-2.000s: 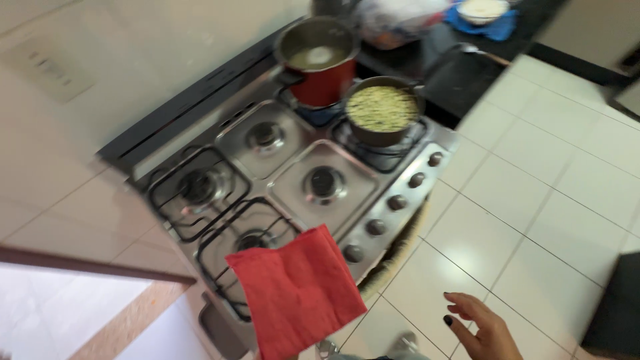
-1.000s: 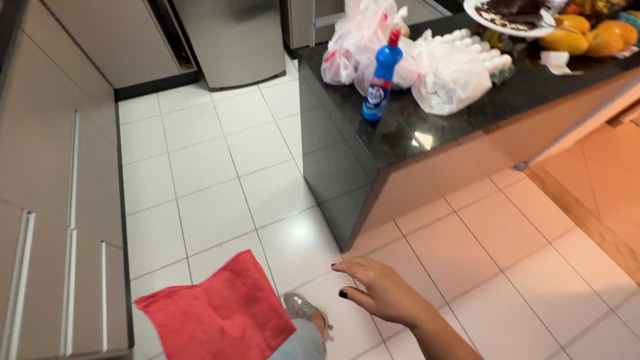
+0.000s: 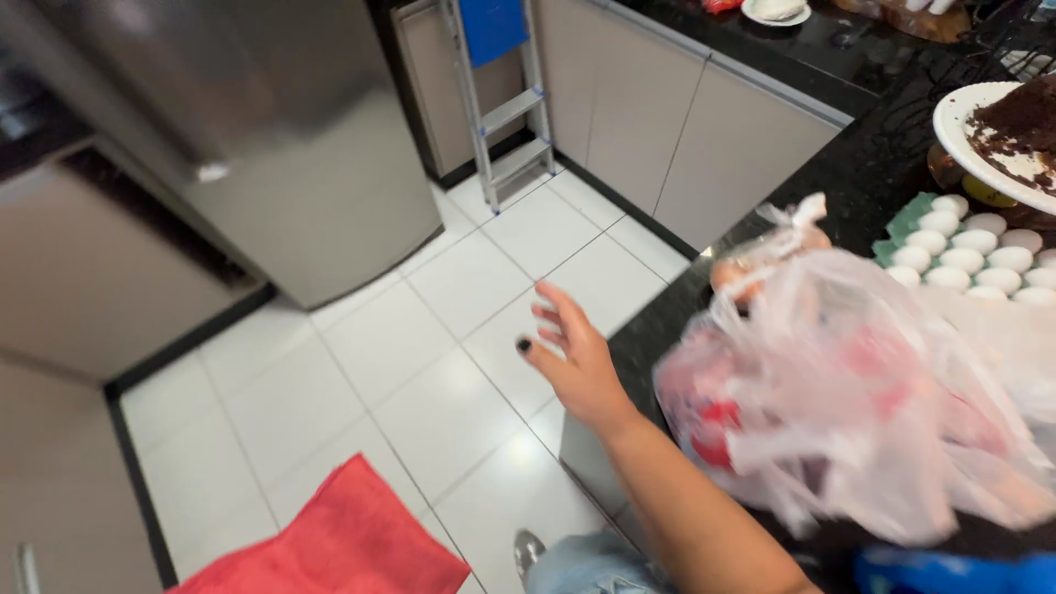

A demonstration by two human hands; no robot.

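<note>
My right hand (image 3: 577,363) is raised over the floor at the left edge of the counter, its fingers apart and nothing in it. A red cloth (image 3: 346,540) spreads at the bottom left of the view; my left hand is out of sight, hidden under the cloth or below the frame. Just right of my right forearm, knotted plastic bags (image 3: 833,396) lie on the black stone counter (image 3: 652,355).
A steel refrigerator (image 3: 330,165) stands at the upper left, a stepladder (image 3: 516,111) behind it. On the counter are a tray of eggs (image 3: 961,256), a white plate with dark cake (image 3: 953,124) and a blue item (image 3: 949,573). Cabinets (image 3: 676,124) line the back.
The view has swung from the stove to the refrigerator and counter. The plastic bags are now close beside my right arm. The red cloth stays low in the view, and my right hand stays empty.
</note>
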